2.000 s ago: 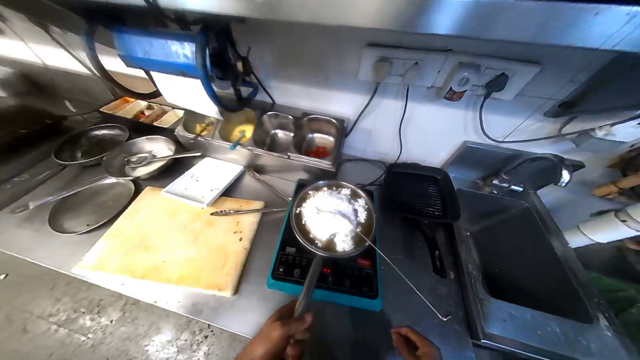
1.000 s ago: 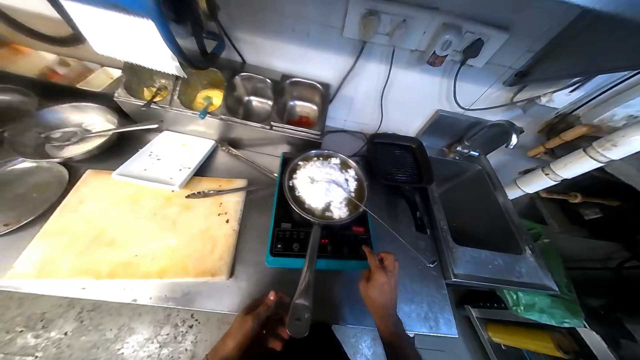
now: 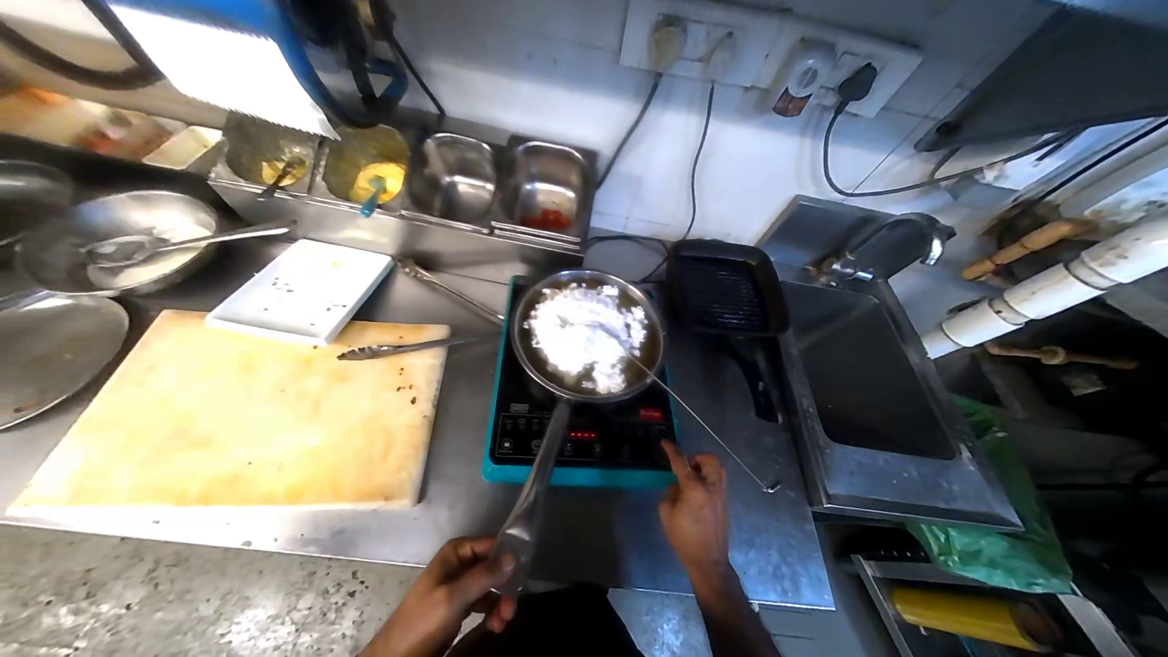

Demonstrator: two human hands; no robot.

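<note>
A steel frying pan (image 3: 525,511) with a long handle stands on a teal-edged induction cooktop (image 3: 511,472). In it is oil with bubbling white foam (image 3: 589,333), and a thin metal utensil (image 3: 716,438) rests in the foam with its hooked end out to the right. My left hand (image 3: 465,584) is at the end of the pan handle, thumb and fingers around it. My right hand (image 3: 698,502) has its index finger stretched onto the right part of the lit control panel, holding nothing. What lies under the foam is hidden.
Left of the cooktop are metal tongs (image 3: 392,349), a white tray (image 3: 301,290) and a cutting board (image 3: 246,420). Steel pans (image 3: 151,210) stand further left, steel containers (image 3: 456,173) behind. A black grill pan (image 3: 725,292) and a sink (image 3: 867,365) are on the right.
My right hand has moved from the counter's front edge to the control panel. My left hand, apart from the handle one second ago, is now around its end. The view has moved closer.
</note>
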